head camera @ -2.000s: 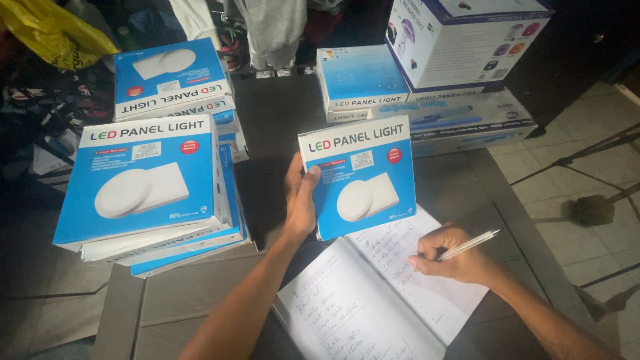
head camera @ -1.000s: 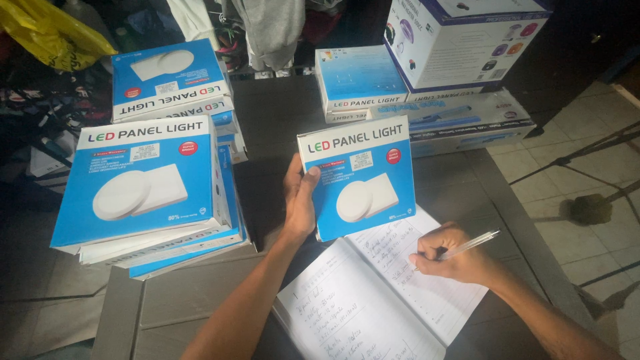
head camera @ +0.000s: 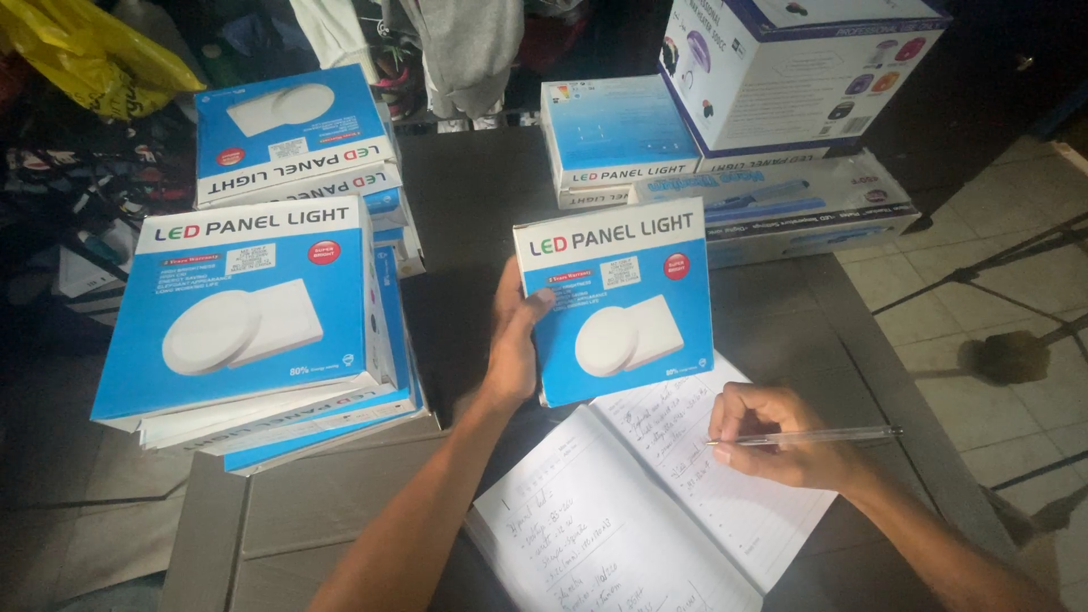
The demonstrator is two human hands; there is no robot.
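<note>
My left hand (head camera: 517,336) grips the left edge of a blue-and-white LED panel light box (head camera: 629,340), its thumb on the front face. The box is tilted up toward me, its lower edge close to the top of an open notebook (head camera: 595,510). Both notebook pages bear handwriting. Over the right page, my right hand (head camera: 778,438) holds a clear ballpoint pen (head camera: 816,436) with its tip at the paper. Left of my left hand stands a stack of similar LED panel light boxes (head camera: 246,314).
Behind that stack is another pile of light boxes (head camera: 293,127). Farther right are a light box (head camera: 620,127), a white-and-purple wax heater box (head camera: 790,76) and a long flat box (head camera: 782,204). A yellow plastic bag (head camera: 102,59) and grey cloth (head camera: 467,51) lie beyond the dark table (head camera: 297,527).
</note>
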